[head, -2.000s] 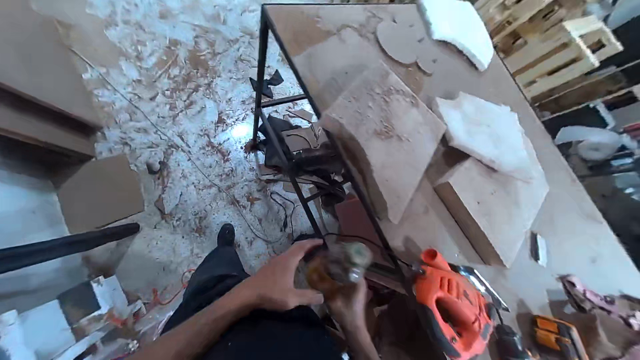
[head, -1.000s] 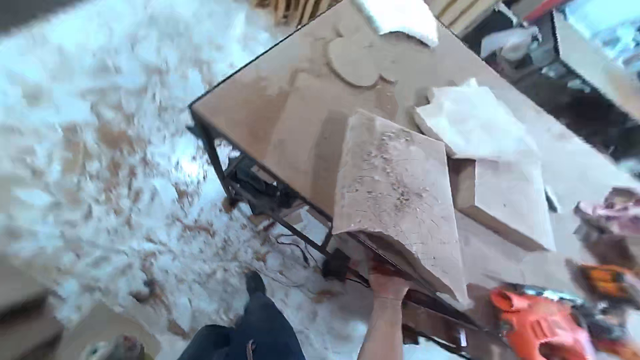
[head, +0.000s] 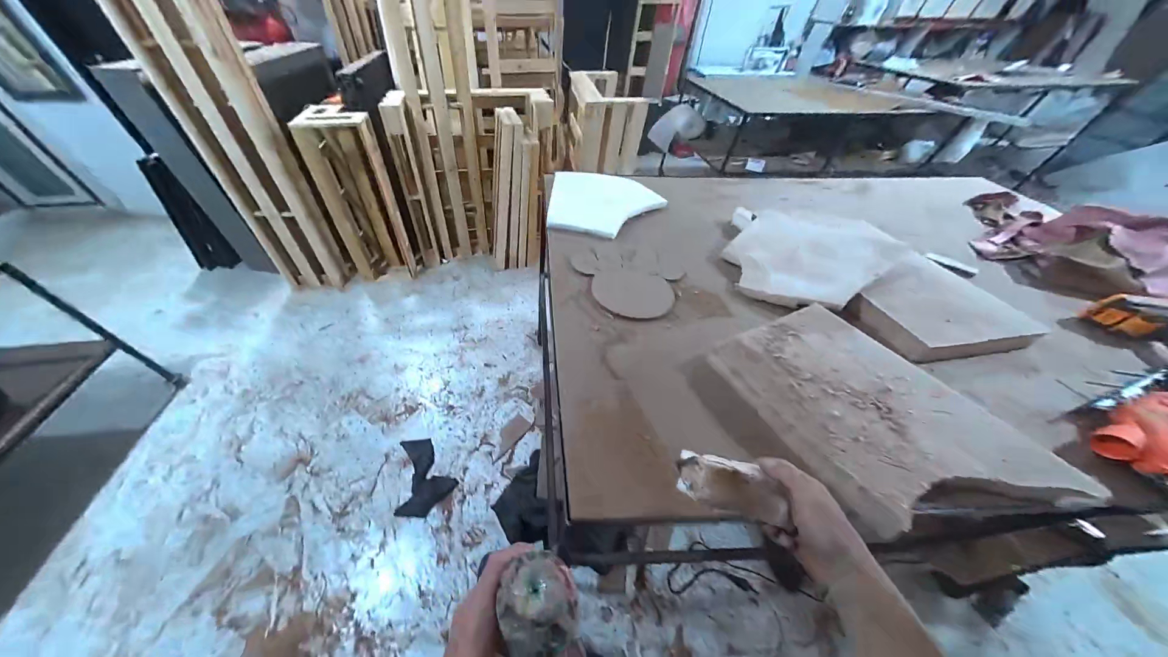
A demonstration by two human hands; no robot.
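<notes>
At the bottom centre, my left hand (head: 479,604) grips a rounded, dirty object (head: 538,598), perhaps a bottle or a can. My right hand (head: 812,516) holds a rough, brownish piece (head: 725,481), maybe foam or cloth, over the near edge of the worktable (head: 607,461). Just right of that hand lies a thick foam slab (head: 849,401) with crumbs on top and a curved cut at its near end. Beyond it are a second foam block (head: 954,306) and a pale irregular foam sheet (head: 812,255). A flat round-headed shape with small lobes (head: 634,292) lies farther left.
An orange power tool (head: 1136,433) sits at the table's right edge, near a yellow-and-black tool (head: 1127,313) and pink cloth (head: 1095,239). A white foam piece (head: 602,203) lies at the far left corner. Wooden frames (head: 347,182) stand behind; scraps litter the floor (head: 365,392).
The view has swung up and across the workshop. My right hand, at the cut end of the foam slab one second ago, now holds the brownish piece left of it.
</notes>
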